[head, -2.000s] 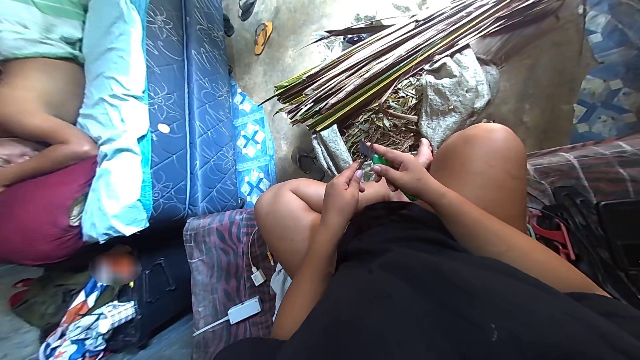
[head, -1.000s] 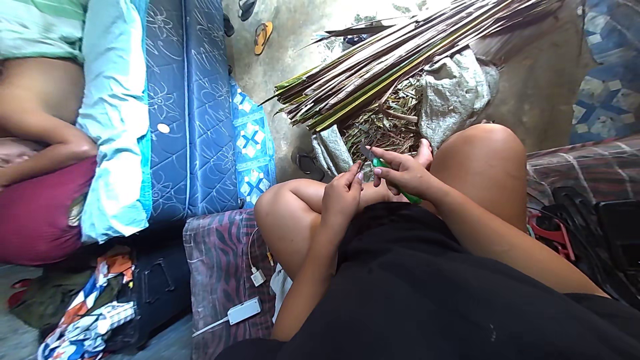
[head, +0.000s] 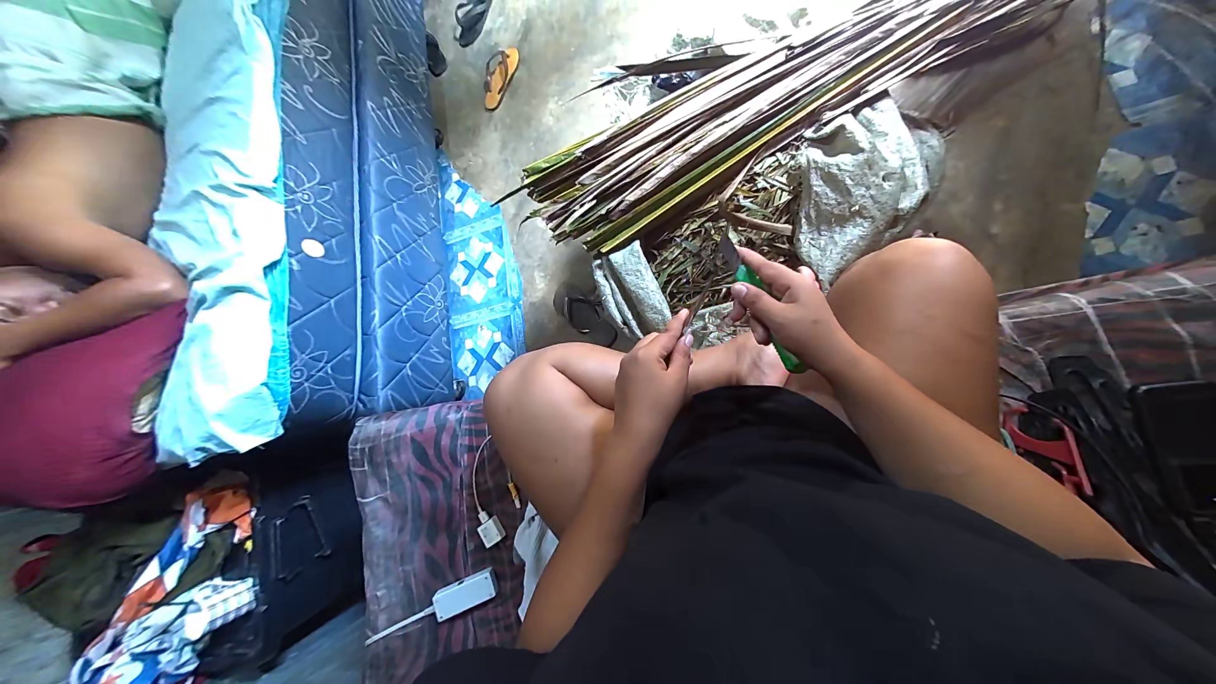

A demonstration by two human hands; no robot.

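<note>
My right hand (head: pixel 787 306) is closed around the green handle (head: pixel 756 285) of a small knife, its dark blade (head: pixel 729 251) pointing up and away from me. Just left of it, my left hand (head: pixel 655 366) pinches a thin dark piece, perhaps a strip of palm leaf (head: pixel 698 306), between thumb and fingers. Beyond both hands, short leaf scraps (head: pixel 693 261) lie heaped on an open woven sack (head: pixel 855 180). A large bundle of long palm leaflets (head: pixel 722 133), brown with some green, lies across the sack's far side.
To the left stands a blue mattress (head: pixel 323 209), with a person (head: pixel 85 199) lying beyond its near edge. A white power adapter (head: pixel 465 596) and a cable rest on the patterned mat (head: pixel 408 513). An orange slipper (head: pixel 501 79) is on the floor; a black bag-like item (head: pixel 1178 446) is at right.
My right hand and the knife have shifted slightly beside my left hand, the blade changing its angle. My left hand stays nearly in place.
</note>
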